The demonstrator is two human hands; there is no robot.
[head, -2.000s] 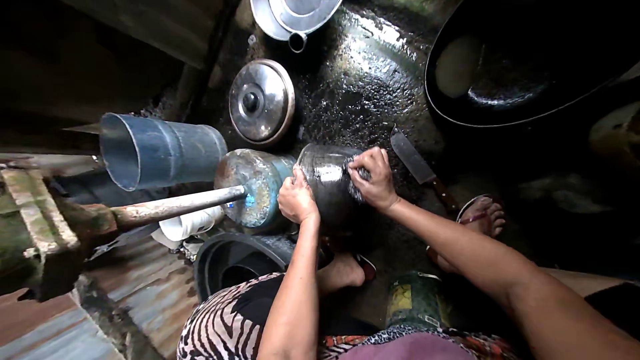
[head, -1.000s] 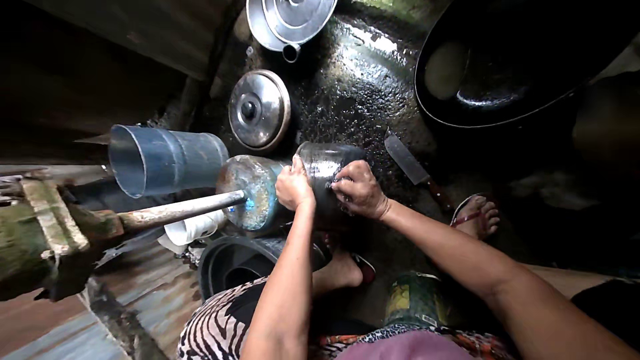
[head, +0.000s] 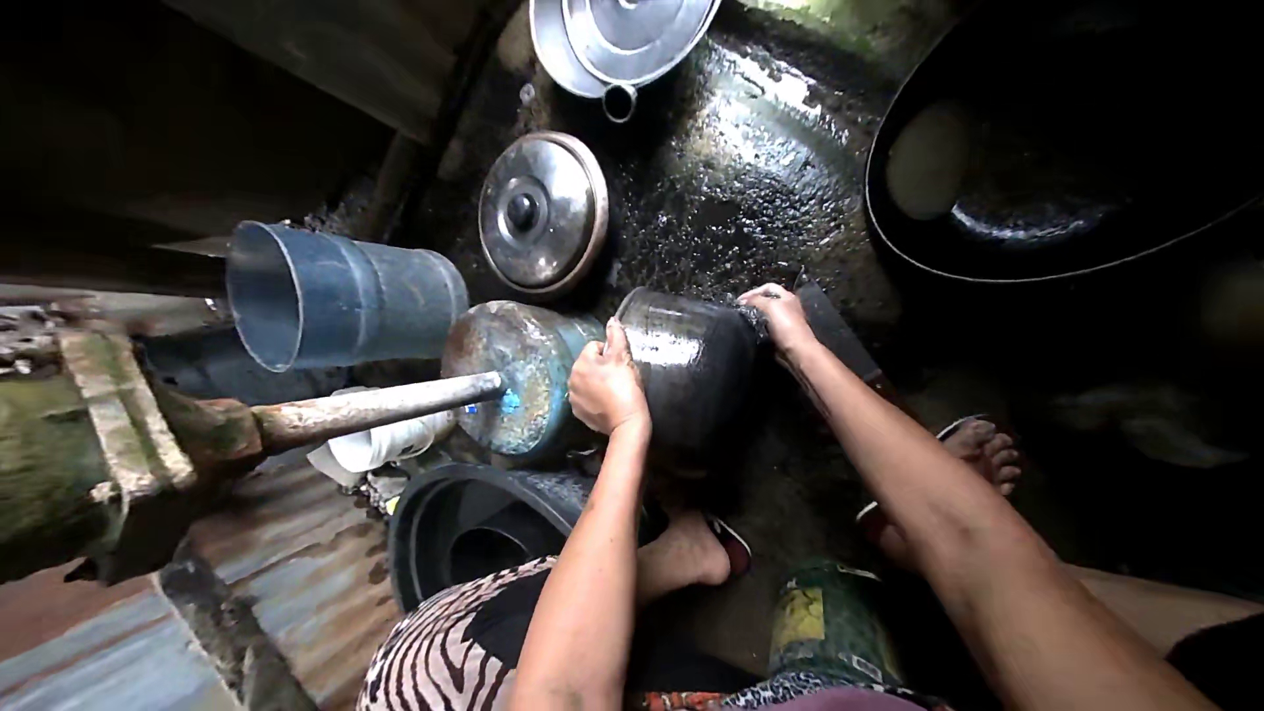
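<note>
A dark metal pot [head: 681, 365] lies tilted between my hands, its side wet and shiny. My left hand [head: 608, 383] grips its rim on the left, thumb up. At the pot's right end, my right hand [head: 778, 314] presses a bunched scouring pad [head: 752, 322] to the soot-dark surface. Just right of that hand lies a knife [head: 834, 328] with a broad blade, partly behind my forearm. Left of the pot, a worn blue container [head: 513, 380] stands under the end of a metal pipe [head: 385, 407].
A metal lid [head: 543, 212] lies on the wet ground, below a lidded aluminium pot [head: 632, 39]. A large black wok [head: 1027, 158] is at the upper right. A blue-grey bucket [head: 346, 296] lies left; a black tub [head: 474, 523] stands near my knee.
My right hand has moved from the pot's near side to its right end, beside the knife. My left hand stays on the rim.
</note>
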